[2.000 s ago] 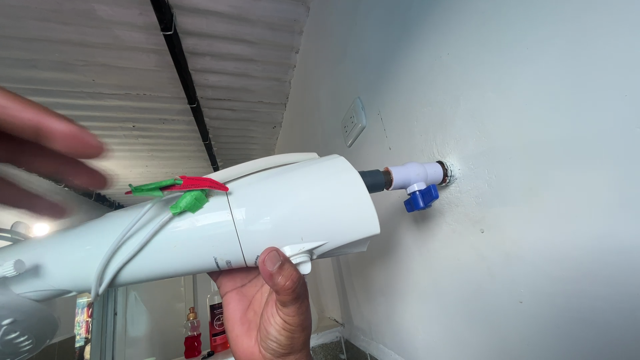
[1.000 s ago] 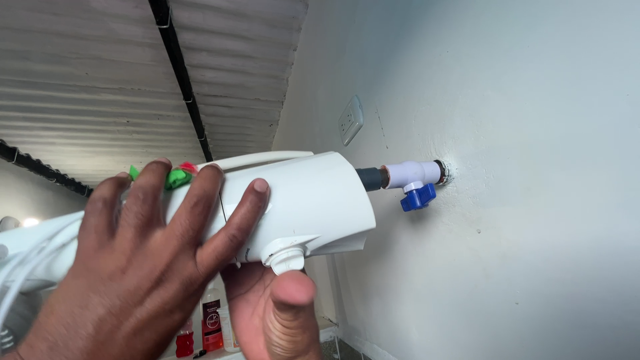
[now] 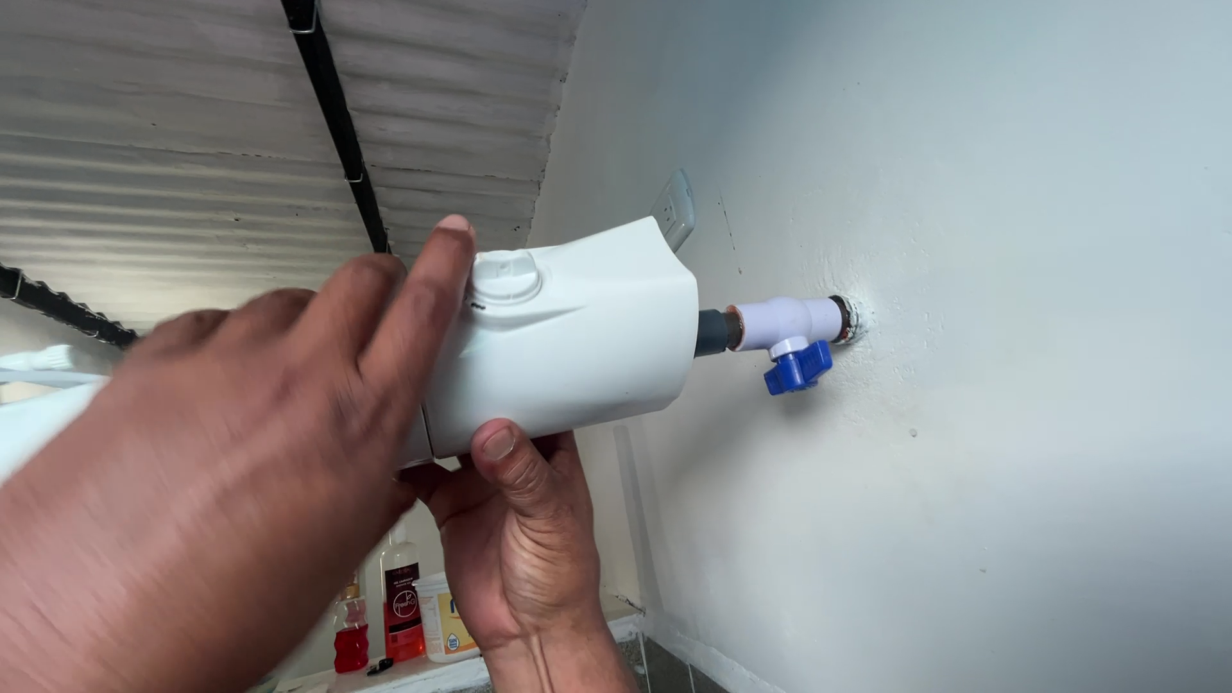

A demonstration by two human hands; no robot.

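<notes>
A white plastic electric shower unit (image 3: 577,327) extends leftward from a dark grey pipe fitting (image 3: 711,332). That fitting meets a pale lilac ball valve (image 3: 784,322) with a blue handle (image 3: 798,368) at the wall. My left hand (image 3: 250,423), slightly blurred, reaches from the lower left and wraps the unit's near side. Its index fingertip is beside a round knob (image 3: 505,277) on the housing's upper side. From below, my right hand (image 3: 525,539) supports the housing, its thumb against the underside and its other fingers partly hidden. The unit's left part is largely behind my left hand.
A wall outlet (image 3: 675,209) sits behind the unit on the painted wall (image 3: 1011,385). Below, a ledge (image 3: 433,671) holds a bottle of red liquid (image 3: 351,640), a labelled bottle (image 3: 401,602) and a white tub (image 3: 446,621). Black conduit (image 3: 332,115) crosses the corrugated ceiling.
My left hand, off the unit two seconds ago, came onto it. The housing has turned on its axis: the knob moved from its underside to its upper side, and the cable on top is out of sight.
</notes>
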